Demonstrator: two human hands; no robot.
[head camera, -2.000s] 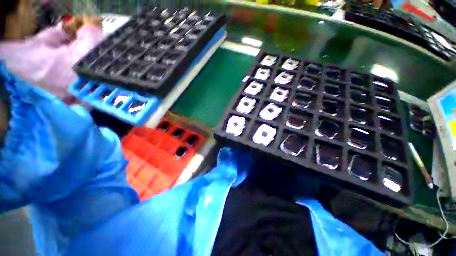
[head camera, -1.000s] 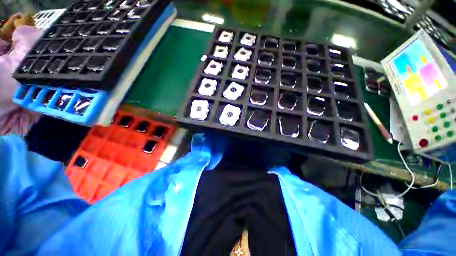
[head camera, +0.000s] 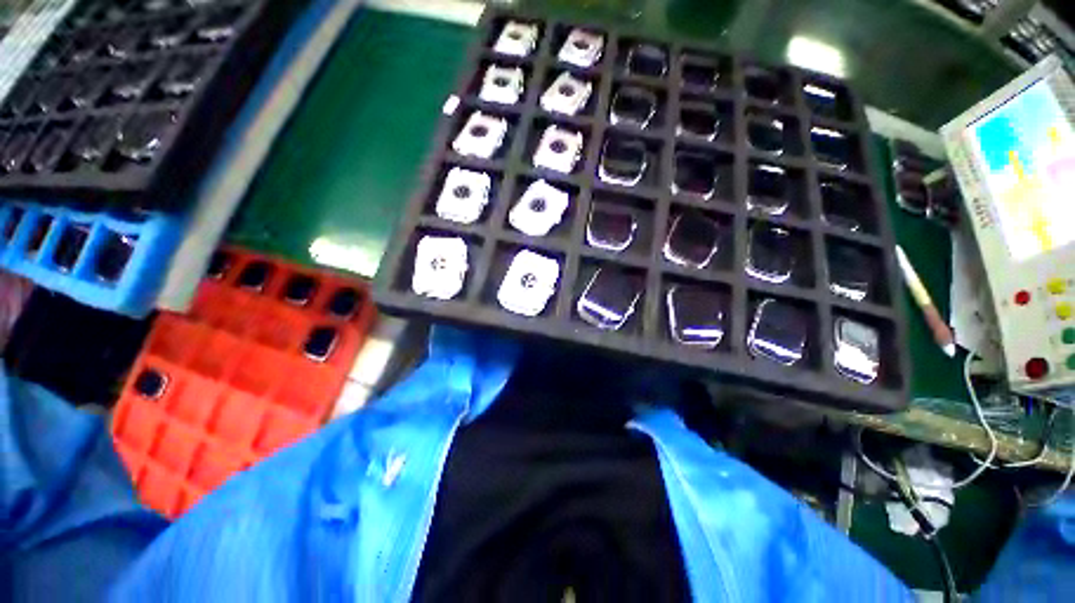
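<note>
The black foam tray (head camera: 655, 344) lies tilted on the green mat in front of me. Its two left columns hold smartwatch units (head camera: 527, 282) with silver-white backs and dark round centres facing up. The other columns hold units with glossy black faces (head camera: 694, 316) up. The unit in the near right corner (head camera: 856, 349) shows a bright reflection. Neither of my hands is in the picture; only blue sleeves show at the lower left and lower right edges.
Stacked black trays (head camera: 100, 177) sit on a blue tray (head camera: 132, 289) at left. Below is a red-orange tray (head camera: 218, 401) with several units. At right are a test instrument (head camera: 1023, 224), loose watch units (head camera: 919, 186), a pen-like stick (head camera: 927, 303) and cables.
The view has swung so that the trays at left have moved further towards the left edge, and the instrument has come into view at right. No unit has visibly moved in the foam tray.
</note>
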